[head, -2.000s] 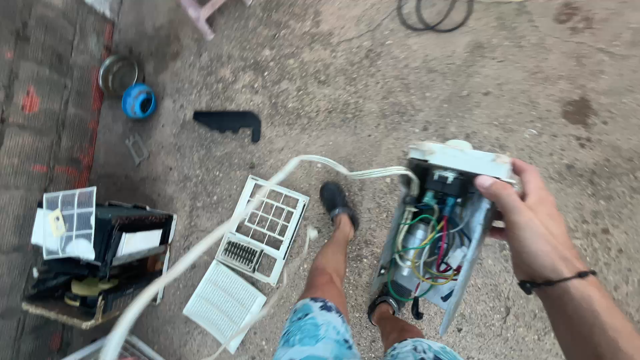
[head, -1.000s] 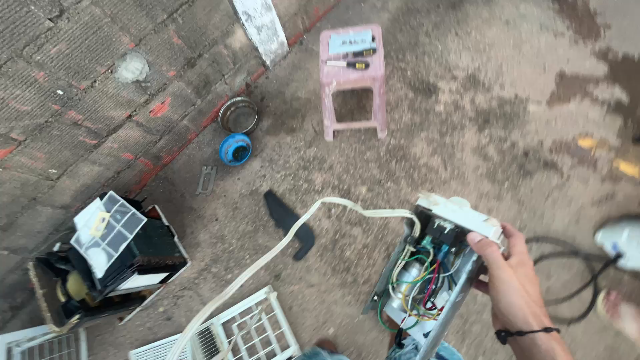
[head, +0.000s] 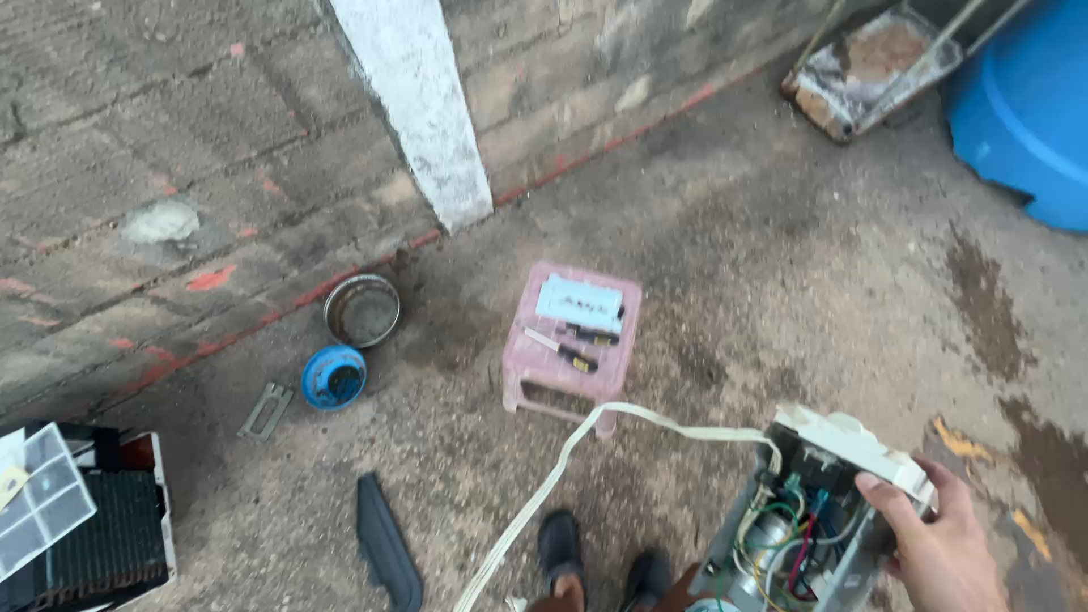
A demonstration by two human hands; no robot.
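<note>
At lower right my right hand (head: 943, 535) grips the top end of an open metal electrical control box (head: 790, 527), thumb on its near edge. Inside are a silver capacitor (head: 765, 544) and wires of several colours. A white power cord (head: 552, 476) runs from the box to the lower left. My left hand is not in view. On a pink plastic stool (head: 557, 378) lie a light blue tray or pad (head: 580, 301) with small dark parts on it, and screwdrivers (head: 578, 360) with black and yellow handles.
Near the wall stand a metal bowl (head: 363, 311), a blue container (head: 334, 377) and a flat metal bracket (head: 266, 413). A black curved part (head: 387, 544) lies on the ground. The air-conditioner body (head: 102, 527) is at left, a blue barrel (head: 1028, 110) at upper right.
The view has swung strongly toward the wall, bringing the pink stool nearer the middle. My right hand keeps hold of the control box throughout.
</note>
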